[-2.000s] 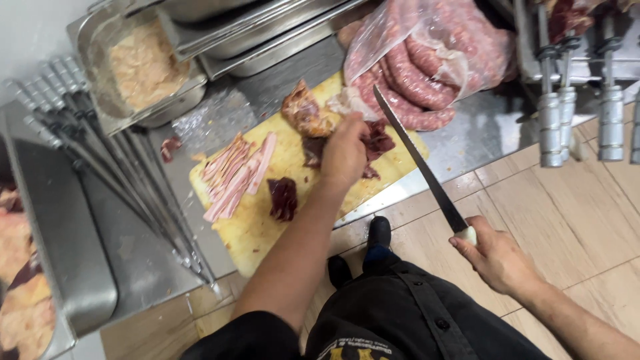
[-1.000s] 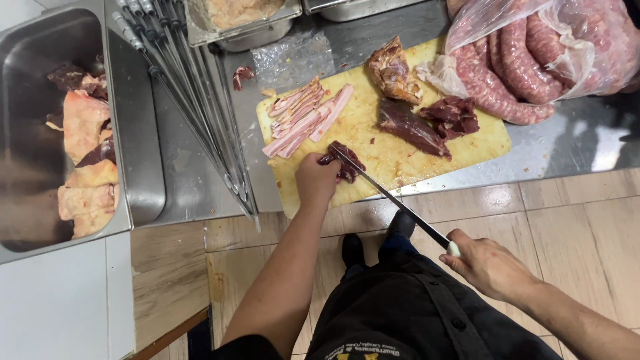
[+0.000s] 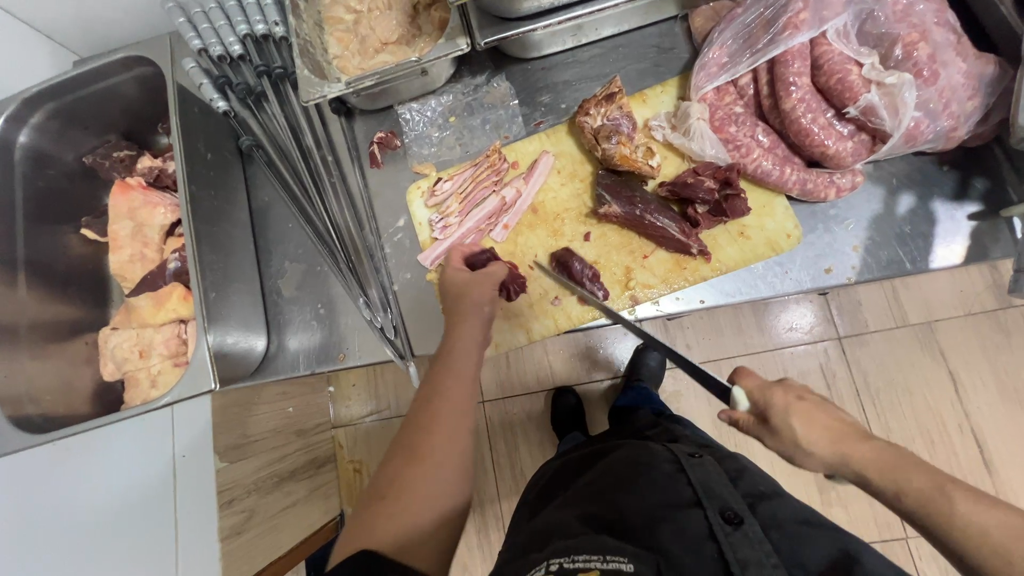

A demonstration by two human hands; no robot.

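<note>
My left hand (image 3: 472, 284) holds a small dark red meat piece (image 3: 506, 278) over the near left part of a yellow cutting board (image 3: 552, 216). My right hand (image 3: 780, 412) grips the white handle of a long knife (image 3: 656, 344), its tip pointing left beside a second cut meat piece (image 3: 579, 273). Bacon strips (image 3: 488, 204) lie just beyond my left hand. Farther right on the board are a long dark meat piece (image 3: 648, 212), a folded dark red piece (image 3: 706, 194) and a browned chunk of meat (image 3: 614, 128).
Sausages in a plastic bag (image 3: 824, 104) rest at the right. Metal skewers (image 3: 312, 184) lie left of the board, beside a steel pan (image 3: 212, 240) with meat pieces. A steel container of pale meat (image 3: 384, 36), stacked pans (image 3: 552, 28) and clear plastic film (image 3: 460, 120) sit behind.
The meat under the knife one second ago now shows as two separate pieces, one in my left hand. Two seconds ago my left hand was at the dark meat farther right, with the knife raised off the board.
</note>
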